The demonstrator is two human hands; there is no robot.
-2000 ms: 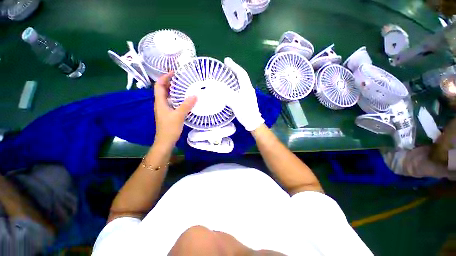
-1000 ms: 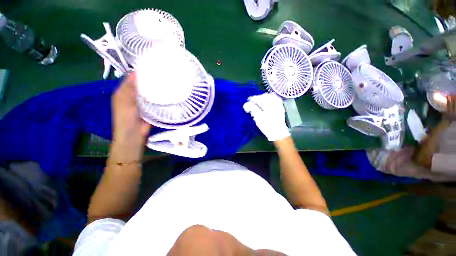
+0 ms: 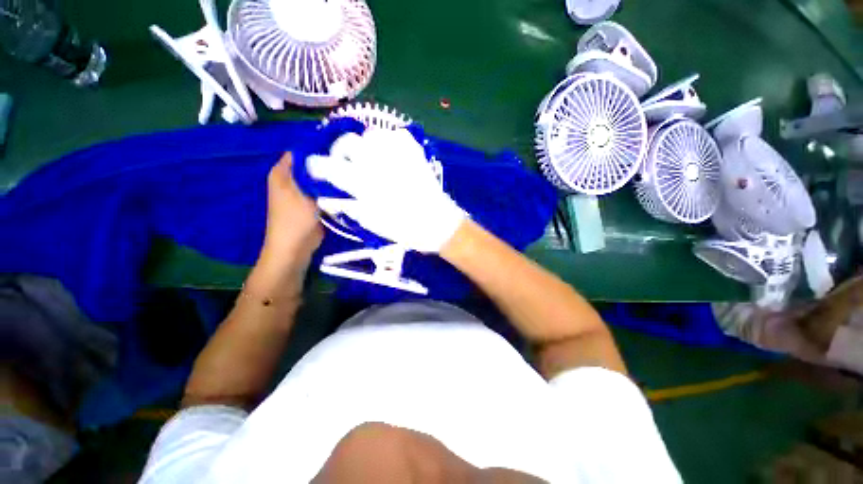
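A white clip fan [image 3: 375, 117] is in front of me, mostly hidden by my right hand and blue cloth; its open clip base [image 3: 377, 267] points toward me. My left hand [image 3: 291, 210], bare, holds the fan at its left side, the fingers partly hidden by the cloth. My right hand [image 3: 390, 189], in a white glove, holds a bunched end of the blue cloth [image 3: 317, 151] over the fan head.
Another clip fan [image 3: 303, 47] lies at the upper left, beside a clear bottle [image 3: 47, 43]. Several fans [image 3: 594, 134] lie at the right. A pale green block [image 3: 586, 224] is near the cloth. Another person's arm [image 3: 795, 326] is at the right edge.
My right hand has moved left from the cloth on the table onto the fan, bringing a bunch of cloth with it. The fan is now largely covered.
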